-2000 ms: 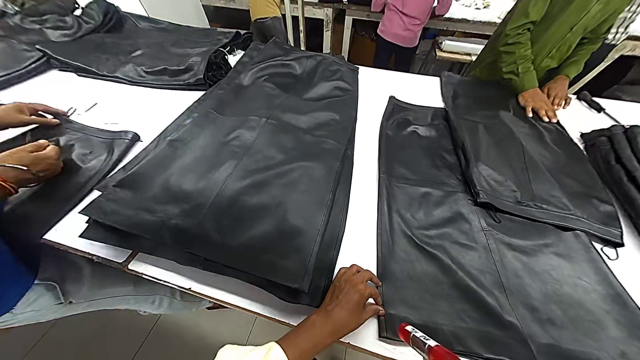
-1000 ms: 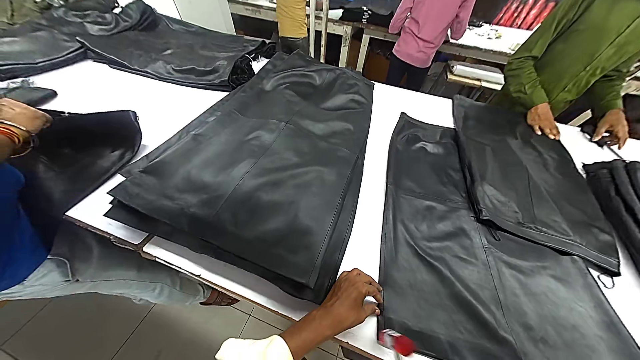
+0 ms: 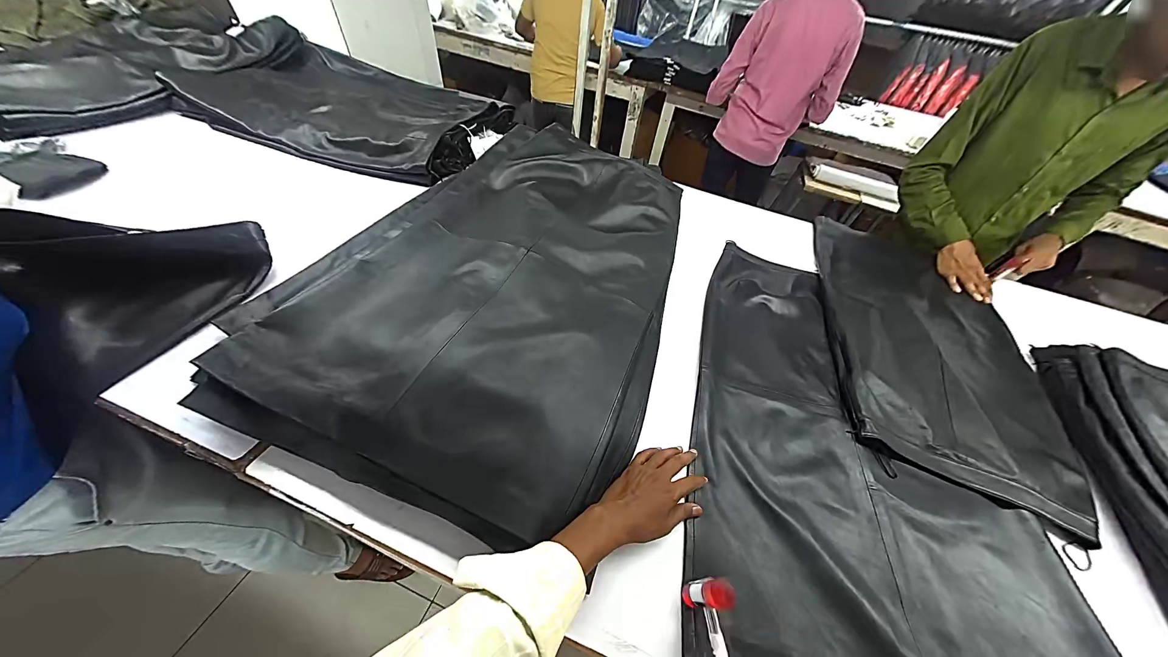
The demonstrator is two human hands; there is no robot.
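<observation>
My left hand, in a cream sleeve, lies palm down at the near part of the table. Its spread fingertips touch the left edge of a long black leather garment panel. Close to the wrist, on the left, is a stack of black leather panels with a centre seam. A red-and-white object with a clear stem, slightly blurred, shows over the panel's lower left edge; what holds it is hidden. A smaller black leather piece overlaps the panel's upper right. My right hand is not in view.
Across the white table, a person in a green shirt has both hands at the leather. Another person in blue stands at the left edge. Black leather garments lie at the far left, pleated ones at the right.
The left-hand person's hands, with scissors two seconds ago, have left the view. The green-shirted person's hands have shifted, and one holds a small red object. My left hand stays at the panel's edge.
</observation>
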